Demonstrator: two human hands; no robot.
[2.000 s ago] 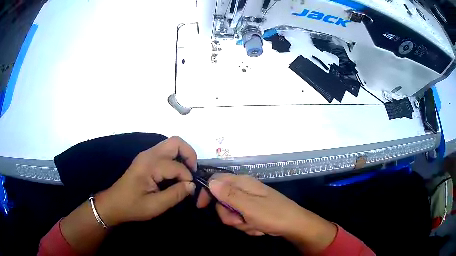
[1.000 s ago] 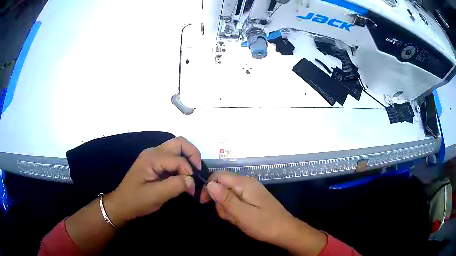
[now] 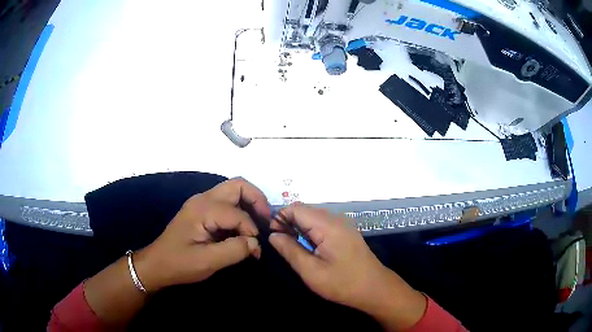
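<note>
Black fabric (image 3: 143, 198) lies over the table's front edge at the left and hangs down into the lap. My left hand (image 3: 214, 230) pinches the fabric between thumb and fingers at the table edge. My right hand (image 3: 331, 256) is just to its right, fingers curled, thumb and fingertips close to the left fingertips. A small blue part of a slim tool (image 3: 304, 242) shows inside my right hand; its tip cannot be made out. The seam between the hands is too dark to tell.
The white Jack sewing machine head (image 3: 422, 29) stands at the back right. Black cut pieces (image 3: 419, 104) lie under its arm, and a small black piece (image 3: 519, 146) lies further right. A measuring scale (image 3: 415, 217) runs along the table's front edge.
My right hand has turned, its fingertips moving up and slightly apart from the left thumb. The tool's blue part now shows; its pink-purple handle showed earlier. My left hand has shifted slightly right.
</note>
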